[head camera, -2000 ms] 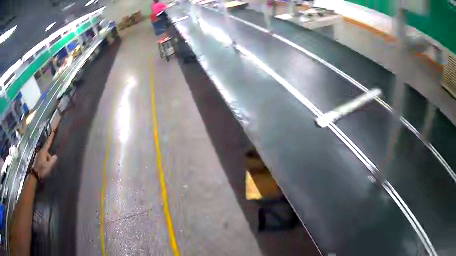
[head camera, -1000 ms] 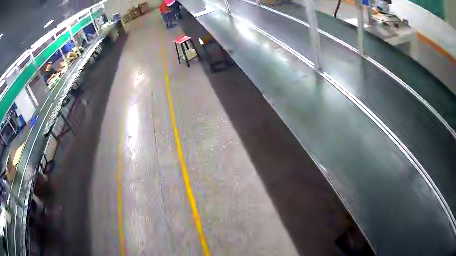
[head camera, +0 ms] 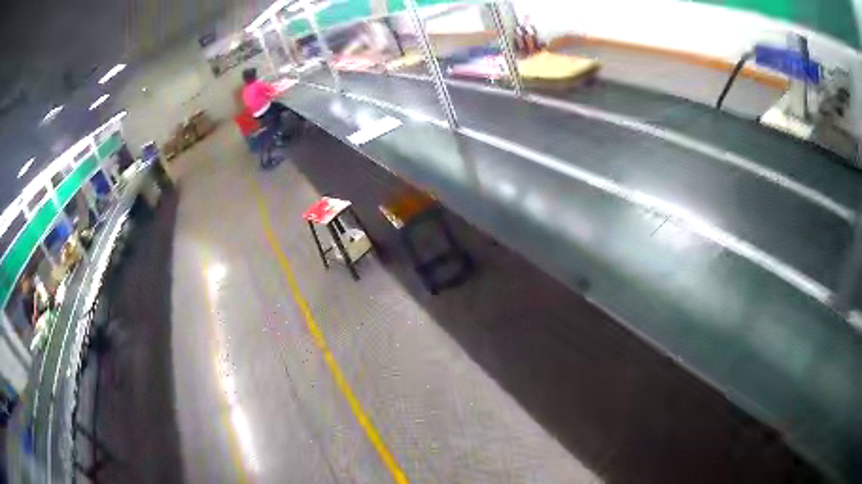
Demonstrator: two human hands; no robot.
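Note:
Neither of my hands is in the picture. The long dark green conveyor bench runs from the lower right to the upper middle, with metal rails along it. A white sheet or flat item lies on its near edge, farther along. A stool with a red top stands on the floor beside the bench. A second stool with a brown-orange top stands closer to the bench, partly in shadow. The picture is blurred.
The grey floor has a yellow line. A person in pink sits at the bench's far end. Another line of benches runs along the left. Cartons stand at the back. A yellow flat stack lies beyond the belt.
The view has moved forward along the aisle and tilted. The stools and the seated person look nearer. A hand and forearm at the left edge two seconds ago are out of view.

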